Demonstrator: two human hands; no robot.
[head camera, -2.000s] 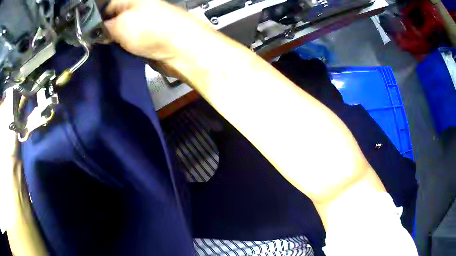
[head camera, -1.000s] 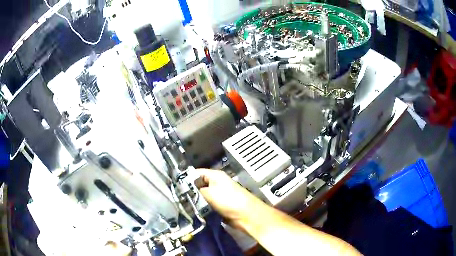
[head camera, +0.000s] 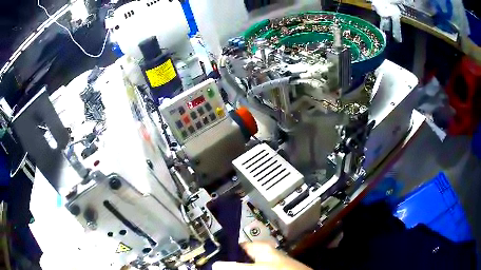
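Note:
The button-sewing machine's off-white head (head camera: 124, 211) stands at the lower left, with its shiny clamp and bent rod (head camera: 211, 245) at the bottom. A strip of navy garment (head camera: 228, 224) lies right of the rod, beside a metal plate, and runs out of the picture. My right hand (head camera: 263, 258) is at the bottom edge, largely cut off. It is beside and partly over the navy cloth; whether the fingers pinch it does not show. My left hand is out of the picture.
The control panel (head camera: 195, 111), orange-red knob (head camera: 246, 122) and slotted cover (head camera: 269, 171) stand behind the clamp. The green bowl feeder (head camera: 261, 29) holds many buttons at the back. Dark garments (head camera: 401, 240) lie over a blue crate (head camera: 438, 203) at right.
The view has swung up from the lap garment to the machine. My right hand has moved from beside the clamp down to the bottom edge. My left hand has left the picture.

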